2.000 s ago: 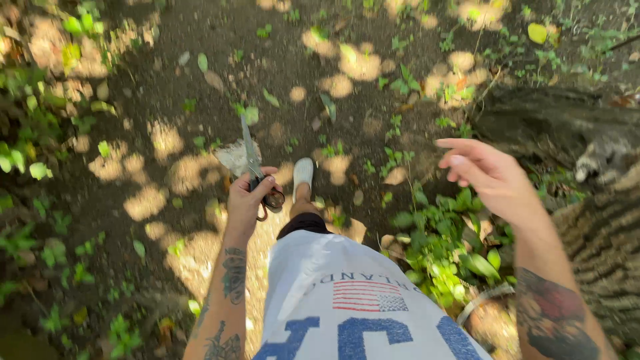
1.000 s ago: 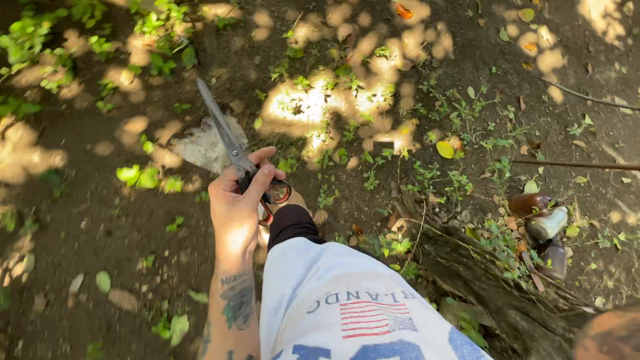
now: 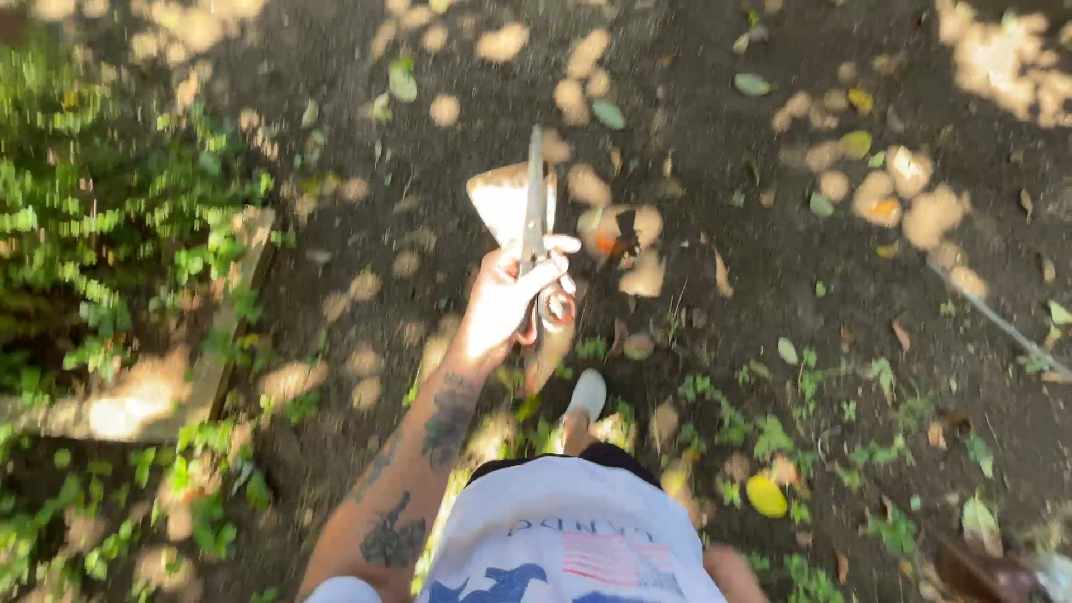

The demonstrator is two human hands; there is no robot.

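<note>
My left hand point(image 3: 515, 297) holds a pair of metal scissors point(image 3: 534, 197) near their handles, with the closed-looking blades pointing away from me, up the view. A pale, flat piece point(image 3: 498, 201) sticks out beneath the blades from the same hand; its material is hard to tell. Sunlight washes out part of the fingers. Of my right side, only a bit of the arm shows at the bottom edge beside the shirt; the right hand is out of view.
Shaded dirt ground with scattered leaves lies ahead. A wooden edging board point(image 3: 230, 318) borders leafy plants point(image 3: 100, 218) at the left. A thin stick point(image 3: 997, 322) lies at the right. One white shoe point(image 3: 589, 394) shows below my hand, and a yellow leaf point(image 3: 766, 496) lies to its right.
The view has shifted greatly over the ground. My right hand, in sight two seconds ago, has left the view. My left hand still holds the scissors and the pale piece.
</note>
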